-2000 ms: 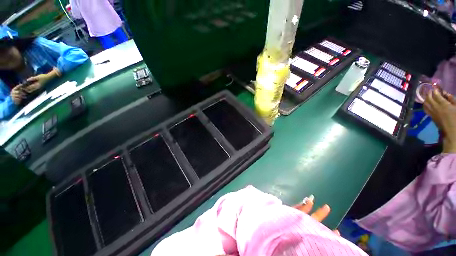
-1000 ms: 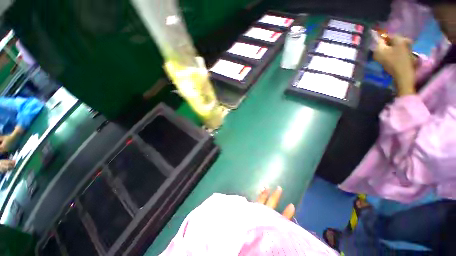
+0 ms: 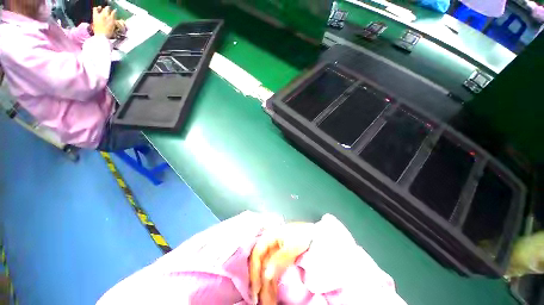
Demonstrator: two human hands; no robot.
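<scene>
A stack of long black trays [image 3: 370, 170] lies on the green bench [image 3: 250, 161] in front of me at the right. Its top tray has several slots with glossy black rectangular units [image 3: 447, 176], with small red marks at the far ends. My two pink striped sleeves [image 3: 197, 268] meet at the bottom centre, by the bench edge. Blurred, overexposed skin of a hand [image 3: 274, 262] shows between them. I cannot tell whether it is my left hand, my right hand or both, and no held item is visible.
Another black tray [image 3: 164, 89], partly filled, lies at the left near a person in a pink smock [image 3: 56, 77]. Yellow wrapping on a pole [image 3: 528, 253] shows at the right edge. Blue floor with striped tape [image 3: 134, 205] and a blue stool [image 3: 143, 164] are at the left.
The view has swung to the left, so the tray stack now sits at the right. The bottle and white-faced units are out of view. The fingers seen on the bench side are now between the sleeves.
</scene>
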